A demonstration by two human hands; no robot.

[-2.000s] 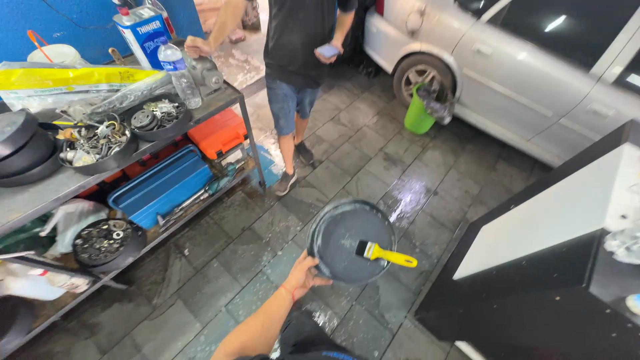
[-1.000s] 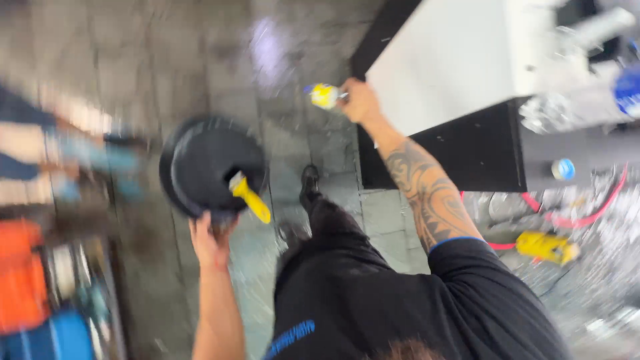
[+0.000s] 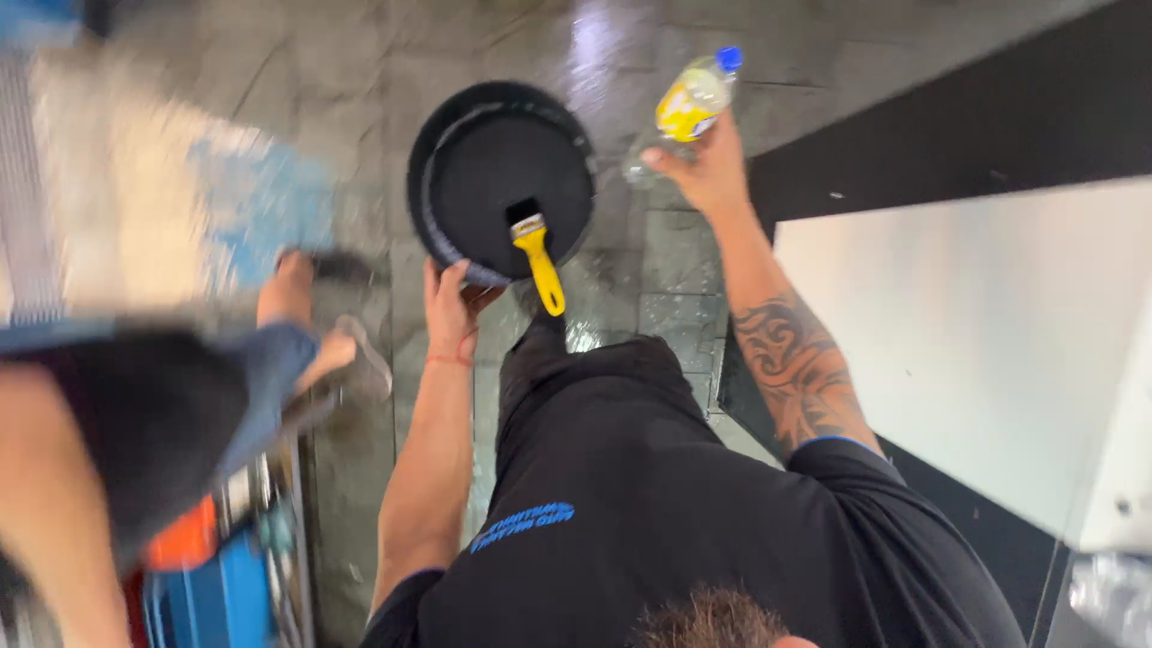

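My left hand (image 3: 454, 306) grips the near rim of a round black pan (image 3: 486, 162), thumb on the rim and fingers underneath. Inside the pan lies a paintbrush (image 3: 538, 256) with dark bristles; its yellow handle sticks out over the near right edge. To the right of the pan, my right hand (image 3: 711, 171) is closed around a clear plastic bottle (image 3: 697, 103) with a yellow label and a blue cap. Pan and bottle are apart, both held above the floor.
A black and white cabinet (image 3: 972, 333) stands close on my right. At the left, another person (image 3: 135, 432) is near, blurred, with a foot on the wet tiled floor (image 3: 351, 468). A blue toolbox (image 3: 211, 594) and an orange case (image 3: 184, 535) sit at lower left.
Two seconds ago only my left hand with the pan and brush showed. My right hand has come into view with the bottle. The other person now appears much closer on the left.
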